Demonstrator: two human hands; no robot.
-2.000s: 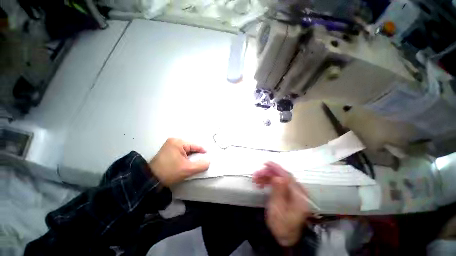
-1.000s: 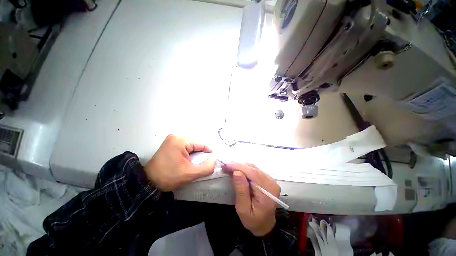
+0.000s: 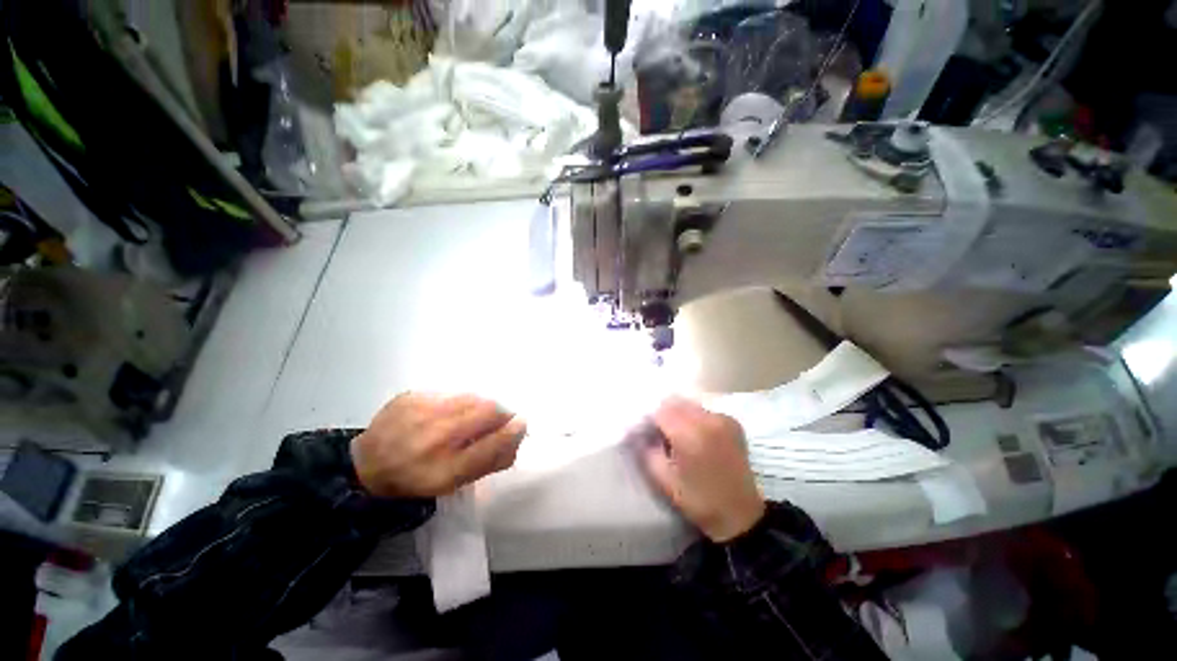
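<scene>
My left hand (image 3: 436,444) is at the table's front edge with fingers and thumb together on a white strip (image 3: 460,553), whose end hangs over the edge below the hand. My right hand (image 3: 707,467) is curled at the cloth to the right, fingertips pointing left. Lamp glare washes out the cloth between the hands, and I cannot tell what the right fingers grip. No pen shows. Stacked white strips (image 3: 845,456) lie right of my right hand, with one curved strip (image 3: 820,391) above them.
The sewing machine head (image 3: 633,239) stands behind the hands, its needle area in glare. Shears (image 3: 910,411) lie at right, partly under the curved strip. A red basket (image 3: 1033,555) is below the right edge. White cloth (image 3: 465,123) is heaped behind the table.
The view has tilted up and shows more behind the table. My right hand has moved away from my left, and the pen is no longer visible. A strip end now hangs below my left hand.
</scene>
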